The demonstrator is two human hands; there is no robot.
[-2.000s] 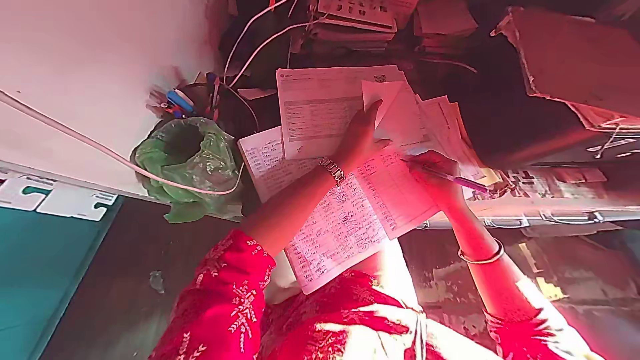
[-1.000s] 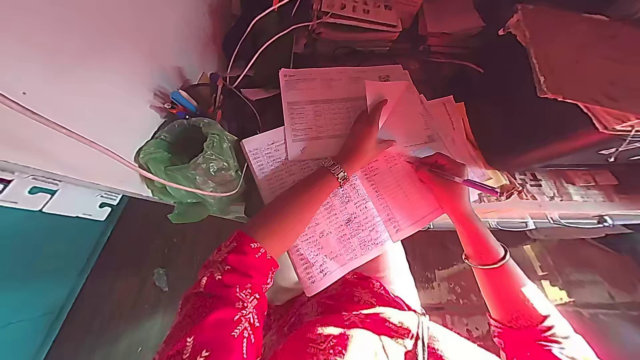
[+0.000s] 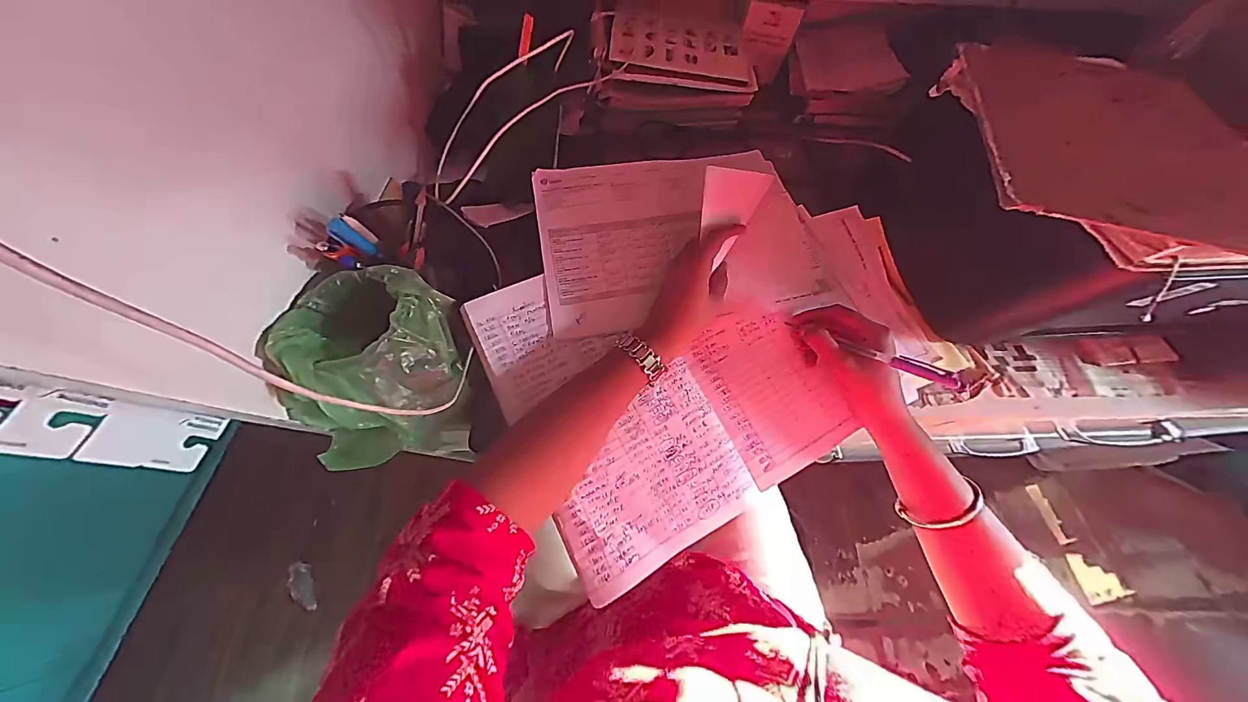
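Note:
An open notebook (image 3: 663,468) with handwritten pages lies tilted over the desk edge and my lap. On its upper part rests a printed sheet (image 3: 614,234) with a table on it. My left hand (image 3: 687,288), with a metal watch at the wrist, holds a small folded paper (image 3: 731,200) by its lower edge, above the sheets. A purple pen (image 3: 916,369) is in my right hand (image 3: 843,346), its rear end pointing right; the tip is hidden by the fingers. That hand rests at the upper right of the notebook's right page.
At left, a green plastic bag (image 3: 390,361) lines a round bin, with a pen holder (image 3: 361,239) behind it. A white cable (image 3: 195,341) crosses the bag. Stacked booklets (image 3: 678,49) stand at the back, a worn cardboard folder (image 3: 1111,146) at right. Loose papers (image 3: 863,263) fan out beside the notebook.

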